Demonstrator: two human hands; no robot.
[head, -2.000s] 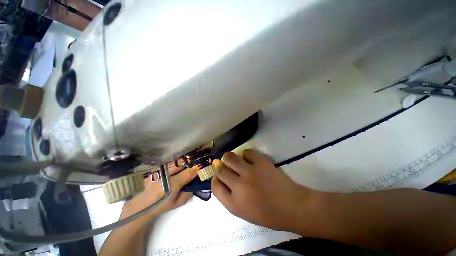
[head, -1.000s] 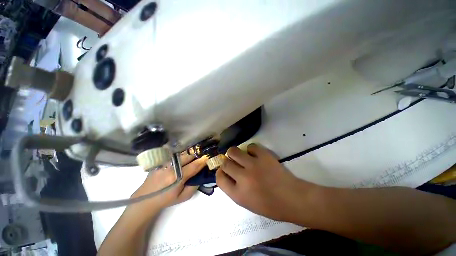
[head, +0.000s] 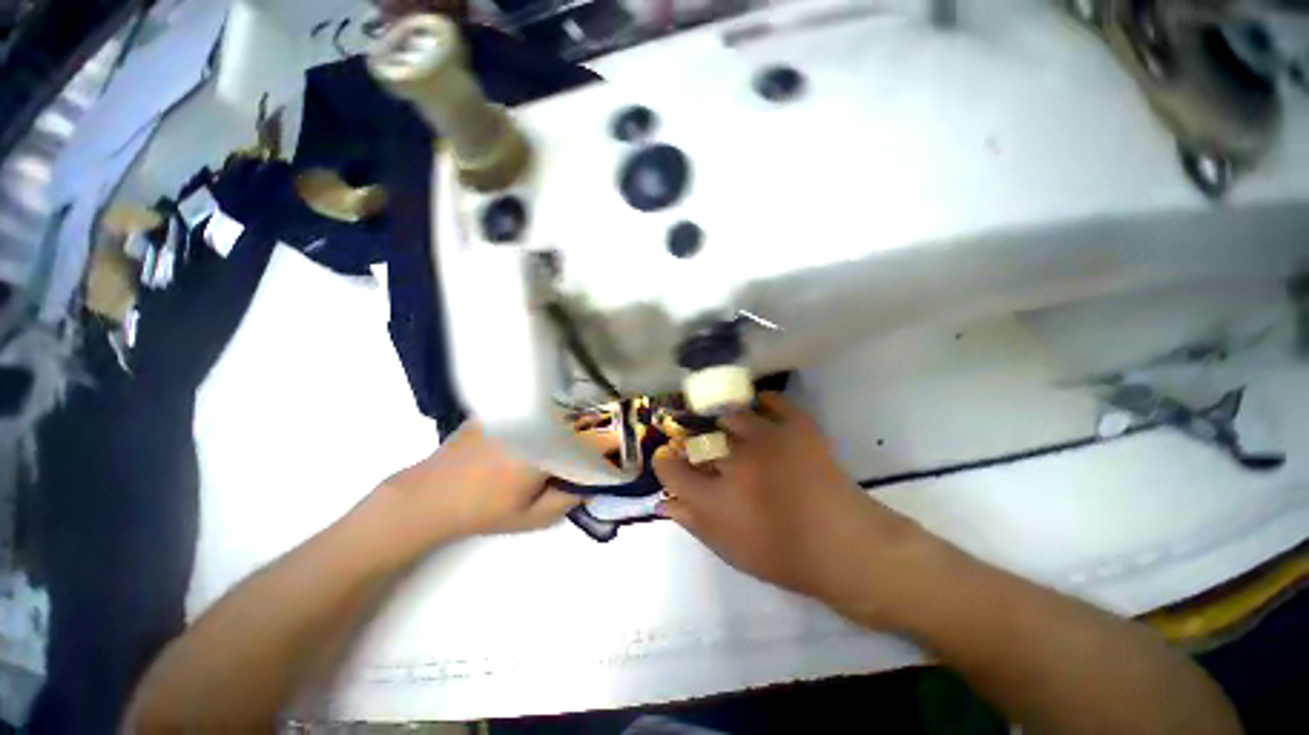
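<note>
A large white sewing machine head [head: 890, 158] fills the upper middle. A small dark garment section [head: 615, 490] lies under the needle area, mostly hidden by fingers and the machine. My left hand [head: 495, 481] is at its left, fingers on the dark cloth and partly behind the machine's front end. My right hand [head: 761, 488] is at its right, fingers bent close to the lit needle area beside a cream ribbed knob [head: 706, 447]. The right fingertips are partly hidden, and whether they pinch the cloth is unclear.
Dark navy cloth [head: 409, 273] lies behind and left of the machine. Stacked dark pieces with small white labels [head: 223, 231] are at the left. Silver snips [head: 1213, 425] lie on the bed at the right. A yellow edge [head: 1220, 615] shows below the table front.
The view has swung left, showing more navy cloth and the labelled stack. Both hands remain beside the needle area. The left hand now shows more openly at the machine's left.
</note>
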